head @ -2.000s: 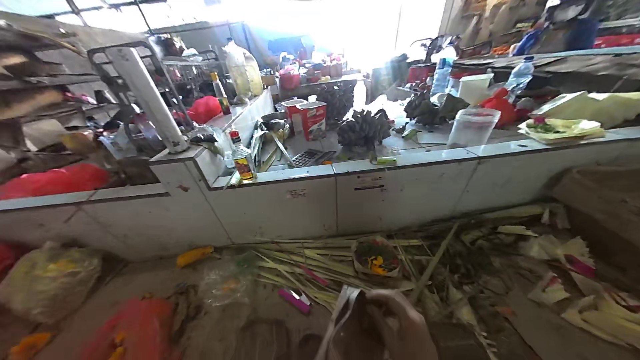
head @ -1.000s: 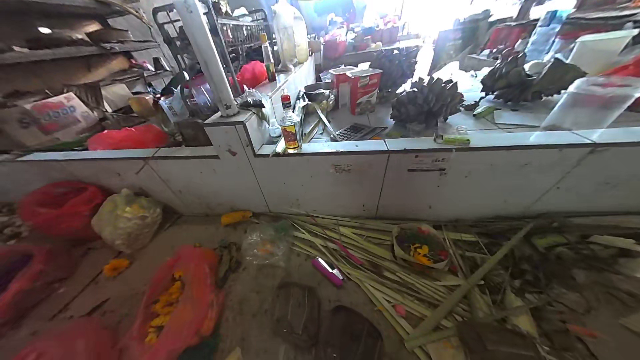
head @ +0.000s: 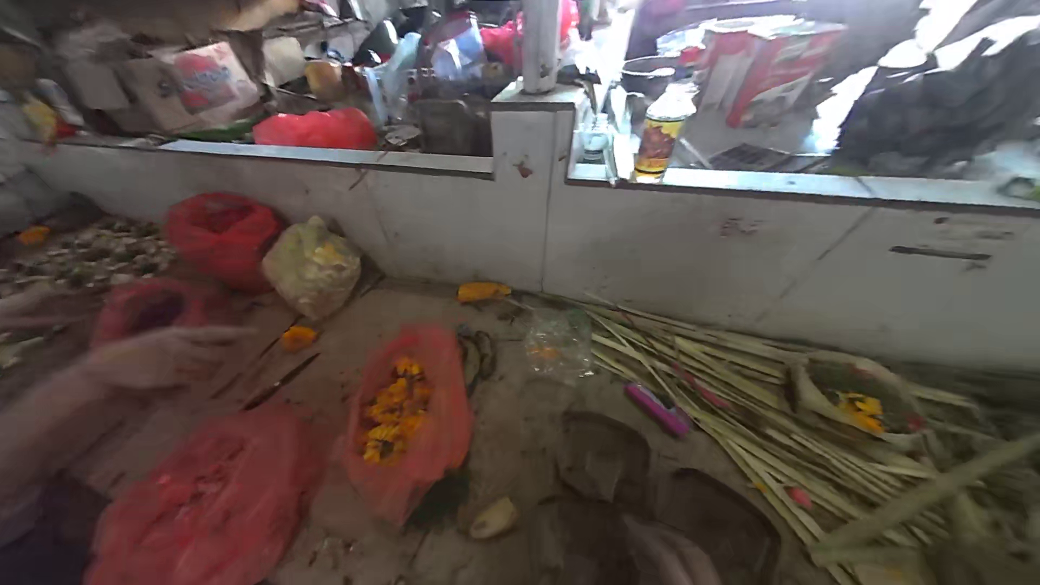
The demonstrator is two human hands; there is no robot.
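At the bottom edge, my right hand (head: 670, 556) is blurred and partly cut off, beside dark rounded shapes (head: 719, 520); what it holds cannot be told. My left hand does not show. Left of centre, an open red plastic bag (head: 451, 406) holds orange flowers (head: 398, 410). A second red bag (head: 203, 496) with reddish contents lies lower left. On the right, pale leaf strips (head: 699, 374) spread over the floor, with a purple-pink handled object (head: 658, 409) at their left side. A round leaf container (head: 902, 398) with yellow petals sits among them.
A person's blurred hand (head: 162, 357) reaches in from the left, apparently another person's. More bags, including a red one (head: 219, 240) and a yellowish one (head: 313, 268), stand by the low tiled wall (head: 463, 211). A labelled bottle (head: 658, 142) stands on its ledge.
The view has swung left and down. My right hand, earlier beside a folded brownish item, was out of view one second ago and now shows at the bottom. Another person's hand has come into view at left.
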